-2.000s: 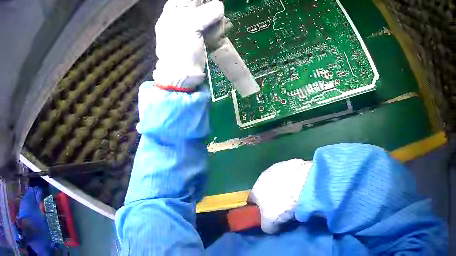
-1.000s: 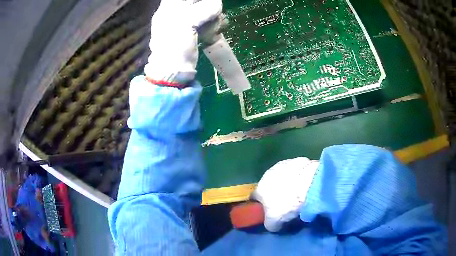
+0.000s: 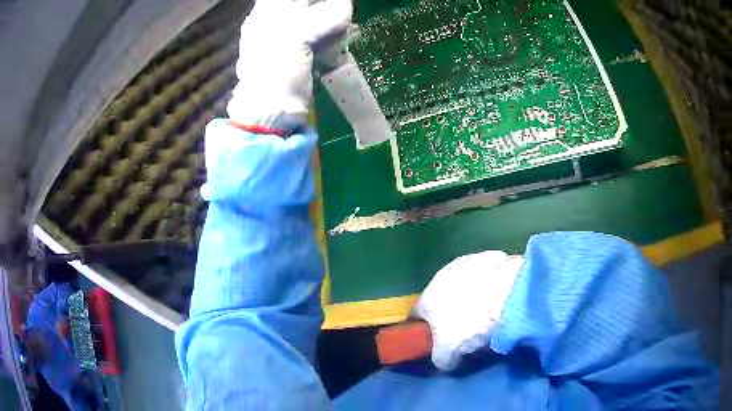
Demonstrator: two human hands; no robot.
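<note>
A large green circuit board (image 3: 498,96) with pale edges lies solder side up on the worn green booth floor; its top is cut off by the picture's edge. My left hand (image 3: 281,60), in a white glove, reaches to the top edge and is shut on the greyish grip of a flat tool. The tool's pale flat strip (image 3: 359,104) points down, its end at the board's left edge. My right hand (image 3: 469,305), in a white glove, rests near the front edge, its fingers around a red-orange block (image 3: 404,343); how it holds the block is partly hidden.
Yellow tape (image 3: 369,311) edges the green floor. Brown egg-crate foam (image 3: 144,152) lines the left wall, and foam also stands at the far right. A grey hood curves over the left. At lower left, a person in blue (image 3: 52,341) is beside a board and a red item (image 3: 104,331).
The strip has shifted left, from over the board's lower left part to its left edge. My left hand has moved slightly left. The board appears slightly further right. My right hand keeps its hold.
</note>
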